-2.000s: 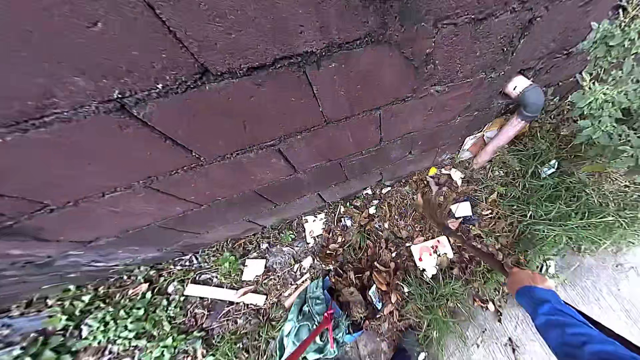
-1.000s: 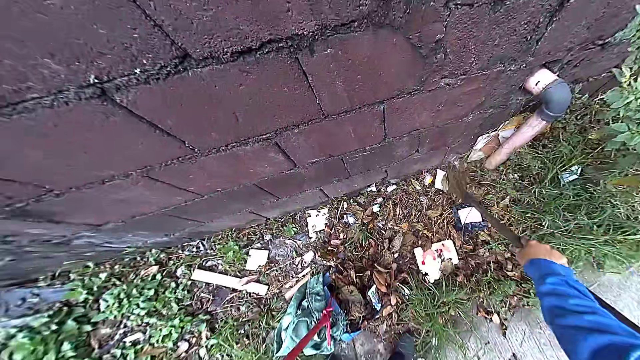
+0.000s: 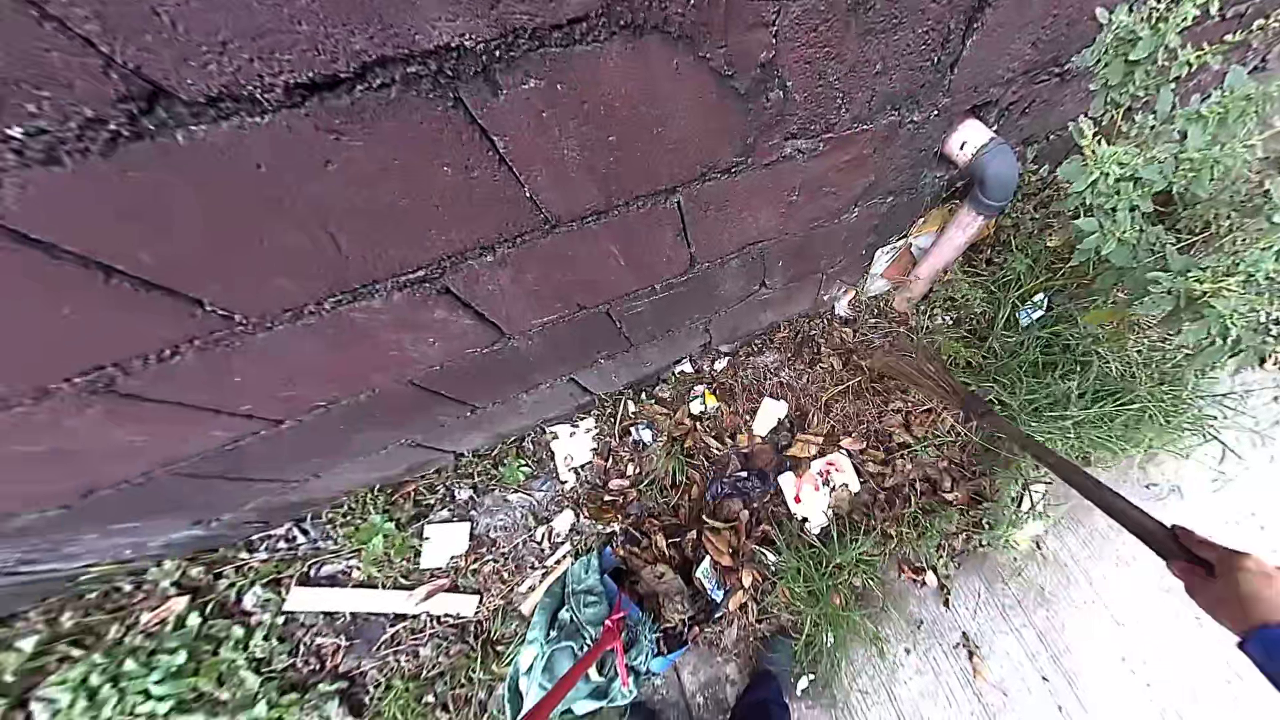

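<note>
My right hand [image 3: 1228, 580] grips the dark handle of a stick broom [image 3: 1070, 475] at the right edge. The broom's bristles rest on dry leaves and grass below a pipe with a grey elbow [image 3: 992, 178]. Left of the bristles lie red-stained white pieces [image 3: 818, 490], a dark plastic bag [image 3: 742, 484] and dry leaves. A green woven sack [image 3: 570, 640] lies at the bottom centre, with a red shaft [image 3: 575, 665] across it. My left hand is not in view.
A dark red block wall [image 3: 400, 220] runs along the litter. A pale flat strip [image 3: 380, 601] lies at lower left among green plants. Grass and a leafy bush [image 3: 1170, 190] stand at right, beside a concrete pavement [image 3: 1080, 610]. A shoe tip shows near the sack.
The red-stained white pieces, a white scrap and the dark bag have shifted left, toward the sack. My right hand and the broom are farther right relative to the litter.
</note>
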